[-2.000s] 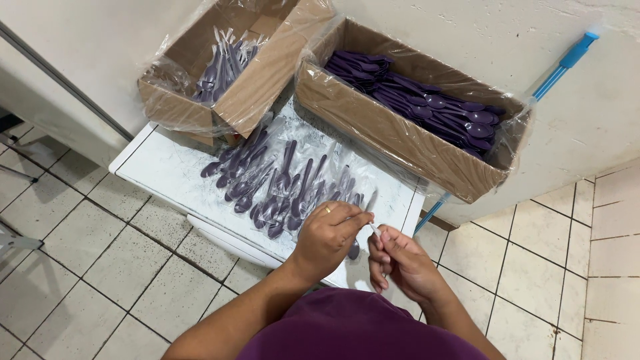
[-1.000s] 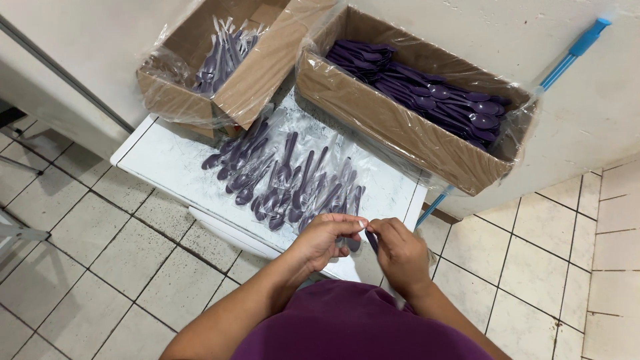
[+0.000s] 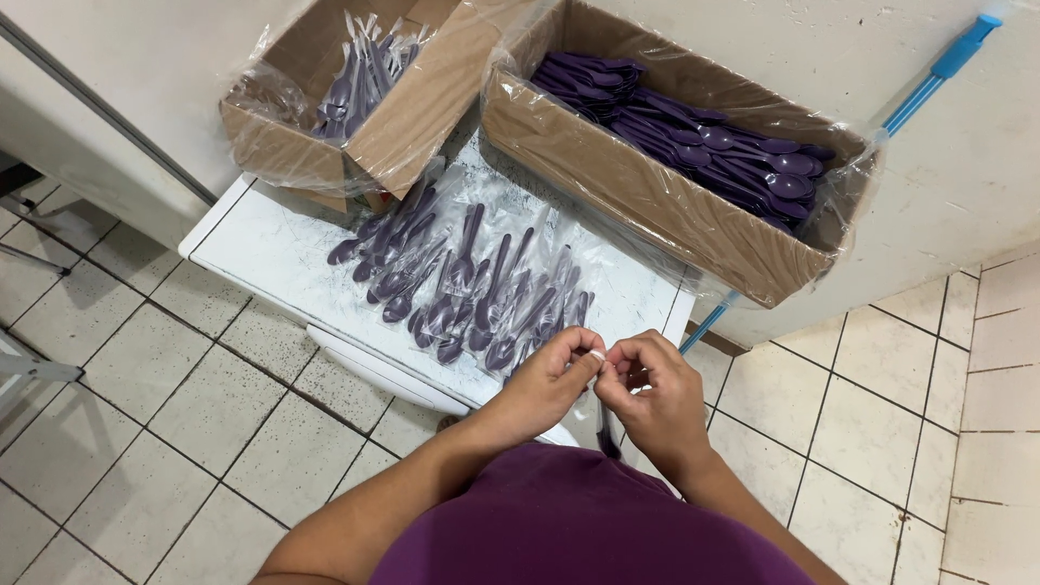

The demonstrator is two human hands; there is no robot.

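My left hand (image 3: 561,375) and my right hand (image 3: 656,390) meet fingertip to fingertip near the front edge of the white tabletop (image 3: 268,231). Between them they pinch the whitish end of a clear plastic sleeve. A purple plastic spoon (image 3: 606,439) hangs down from that sleeve, beneath my fingers and partly hidden by my right hand. Just beyond my left hand, purple spoons in clear plastic sleeves (image 3: 463,272) lie spread over the tabletop, with their bowls mostly toward me.
A plastic-lined cardboard box (image 3: 414,114) at the back left contains sleeved spoons (image 3: 366,77). Another long lined cardboard box (image 3: 650,203) holds loose purple spoons (image 3: 707,146). A blue pole (image 3: 934,77) leans against the wall. Part of a metal ladder or stand (image 3: 36,368) is at left.
Both hands have stayed close together at the table's front edge. The spoon now hangs below my fingers, where one second ago a dark part showed beside my right fingertips.
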